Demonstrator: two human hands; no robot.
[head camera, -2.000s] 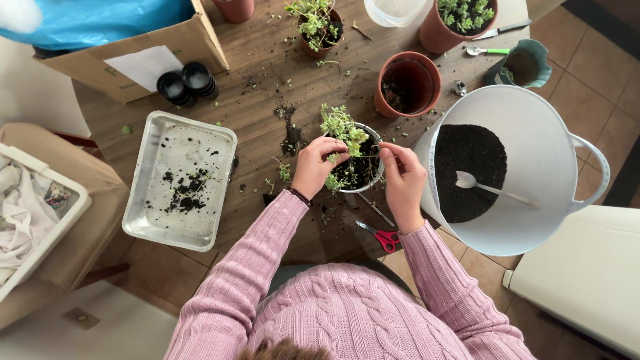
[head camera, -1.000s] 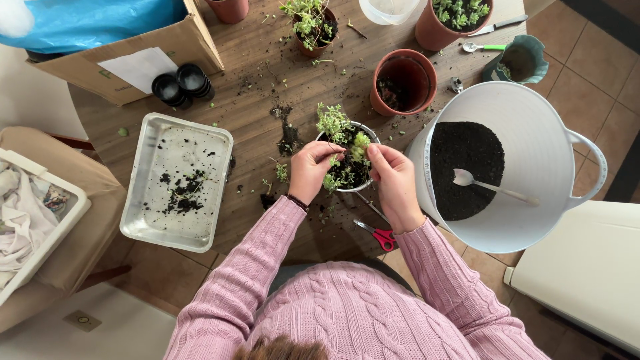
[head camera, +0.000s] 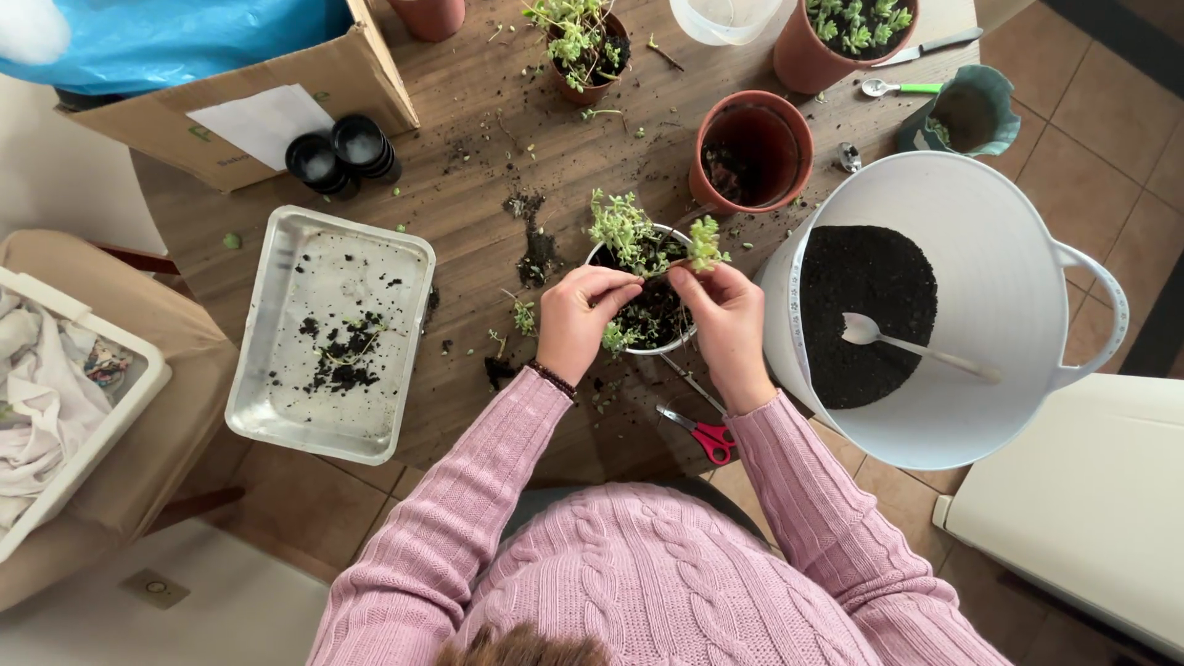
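Observation:
A white pot of dark soil (head camera: 659, 326) stands near the table's front edge, with leafy succulent stems (head camera: 622, 225) at its back left and front left. Over the pot, my right hand (head camera: 726, 310) pinches a succulent cutting (head camera: 706, 244) whose leafy head points up and back. My left hand (head camera: 585, 310) is at the pot's left side, thumb and forefinger closed on what looks like the thin stem end of the same cutting. Red-handled scissors (head camera: 710, 438) lie in front of the pot, beside a thin stick. A few loose sprigs (head camera: 524, 316) lie left of the pot.
At right, a white tub (head camera: 994, 277) holds dark soil and a spoon (head camera: 911, 346). An empty terracotta-coloured pot (head camera: 751, 153) stands behind my right hand. An aluminium tray (head camera: 268, 351) with soil crumbs lies at left. Farther back are potted succulents (head camera: 585, 55), black cups (head camera: 356, 153) and a cardboard box (head camera: 277, 83).
The cutting between my hands has come to the pot's right side, its leafy head now raised behind my right fingers. My right hand has moved in over the pot's right rim.

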